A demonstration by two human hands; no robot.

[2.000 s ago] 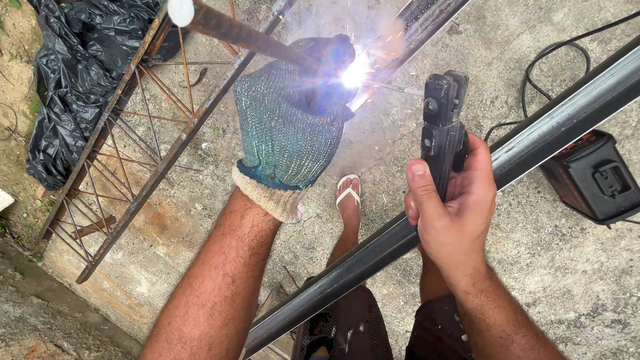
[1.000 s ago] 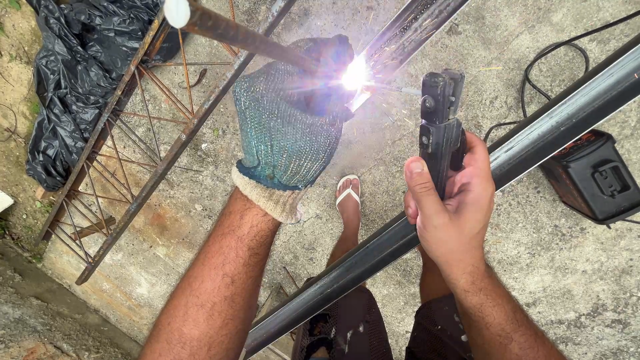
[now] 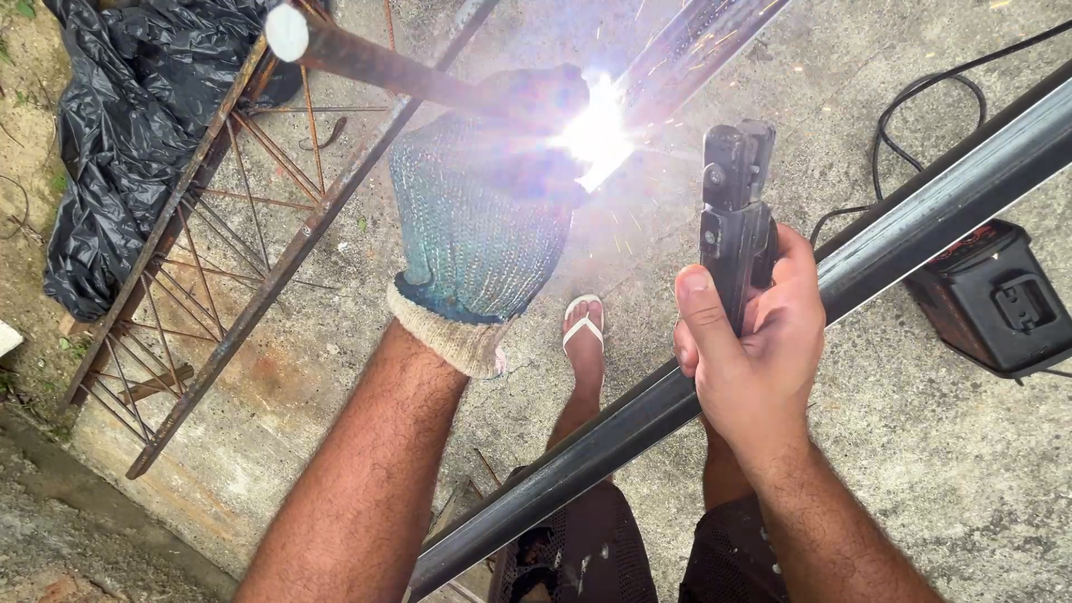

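My left hand, in a blue-green knit glove with a cream cuff, is at a round steel bar and the end of a steel channel. Glare from a welding arc hides its fingers, so its grip cannot be made out. Sparks fly right of the glove. My bare right hand is closed around a black welding electrode holder, held upright. A thin electrode, partly lost in the glare, runs from its jaws toward the arc.
A long steel channel crosses diagonally below my hands, passing behind my right hand. Rusty lattice truss and black plastic sheeting lie left. A black machine and a cable are right. A foot in a white flip-flop stands on concrete.
The arc's glare is wider than before and covers more of the glove's fingers. More sparks show around the channel end. Both hands stay nearly in place.
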